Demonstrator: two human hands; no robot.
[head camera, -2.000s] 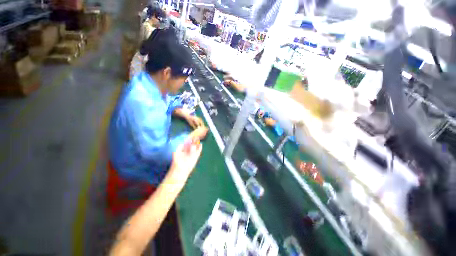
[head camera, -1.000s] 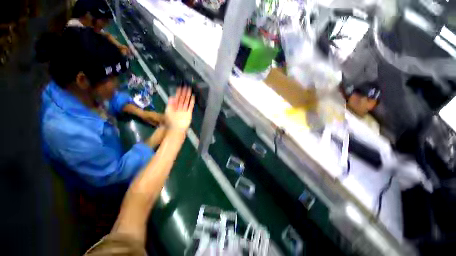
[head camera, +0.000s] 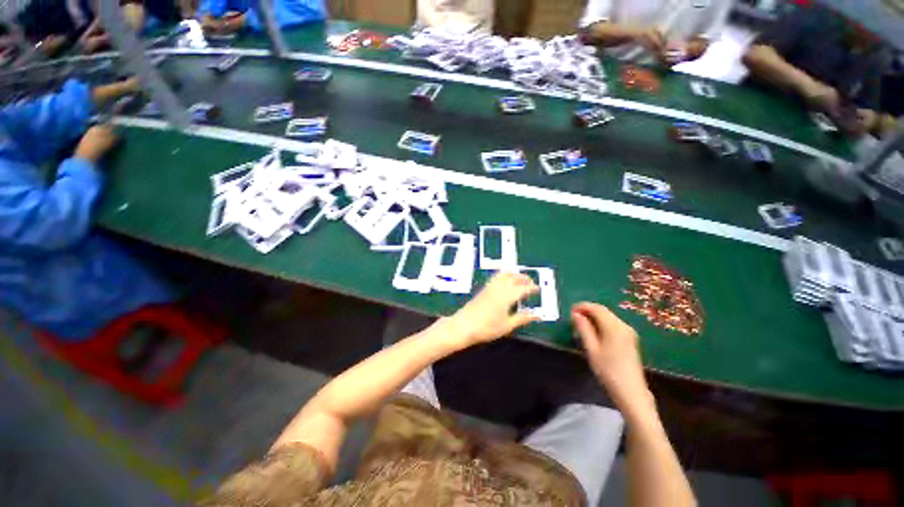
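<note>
My left hand (head camera: 499, 309) is at the left side of a white frame (head camera: 548, 295) near the bench's front edge, with fingers and thumb on it, covering part of it. My right hand (head camera: 607, 345) is just right of that frame, fingers bent together; whether it holds a tiny part is too blurred to tell. A heap of small copper-coloured parts (head camera: 662, 295) lies right of my right hand. Another white frame (head camera: 498, 247) lies behind the left hand, and a few more (head camera: 453, 263) lie to its left. A jumbled pile of white frames (head camera: 287, 198) is further left.
Part-assembled units (head camera: 504, 160) sit spaced on the dark green belt behind a pale rail (head camera: 580, 209). Neat white stacks (head camera: 860, 299) stand at far right. A person in blue (head camera: 45, 188) sits at left by a red stool (head camera: 129, 352). Other people work opposite.
The view has swung from the neighbouring worker at left to the bench in front. My arm, earlier stretched out towards that worker with an open hand, is no longer extended; both hands are now at the bench.
</note>
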